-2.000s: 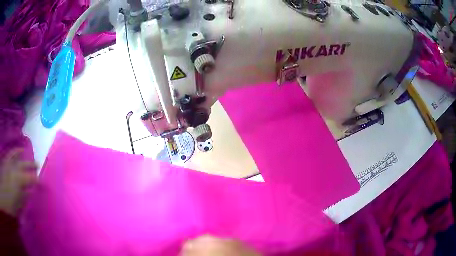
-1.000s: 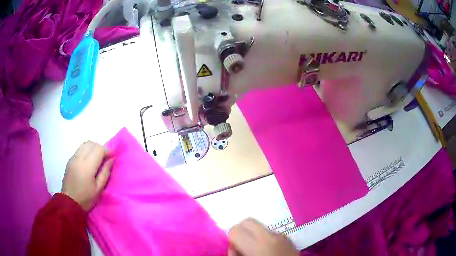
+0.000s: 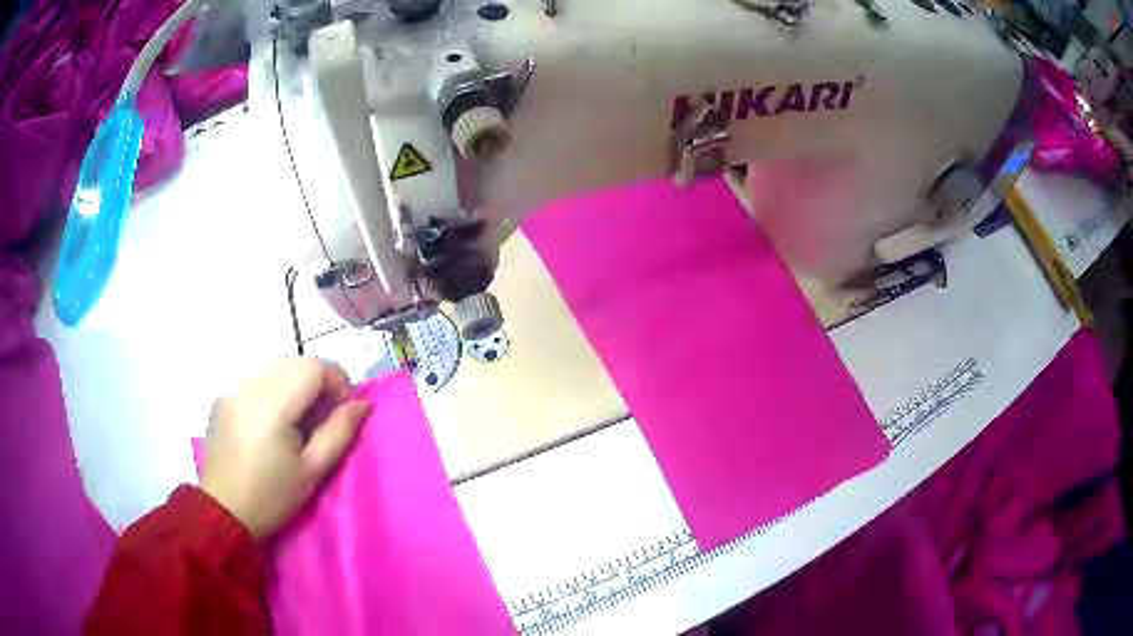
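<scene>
My left hand (image 3: 280,441), in a red sleeve, pinches the upper edge of a bright pink fabric piece (image 3: 385,534). The fabric's top corner lies just below the presser foot (image 3: 403,352); whether it is under the foot I cannot tell. The piece runs down past the bottom edge of the picture. My right hand is out of the picture. A rectangular pink cut piece (image 3: 708,360) lies flat under the arm of the cream-white HIKARI sewing machine (image 3: 596,124).
A blue oblong controller (image 3: 97,218) hangs at the left. Crumpled pink fabric (image 3: 62,112) is heaped at the upper left, with more pink fabric (image 3: 994,497) at the lower right. A printed ruler (image 3: 609,584) runs along the table's front edge. A yellow-brown stick (image 3: 1044,249) lies at the right.
My left hand has moved the fabric piece right and up, close to the presser foot. My right hand has left the picture. The camera view has shifted slightly.
</scene>
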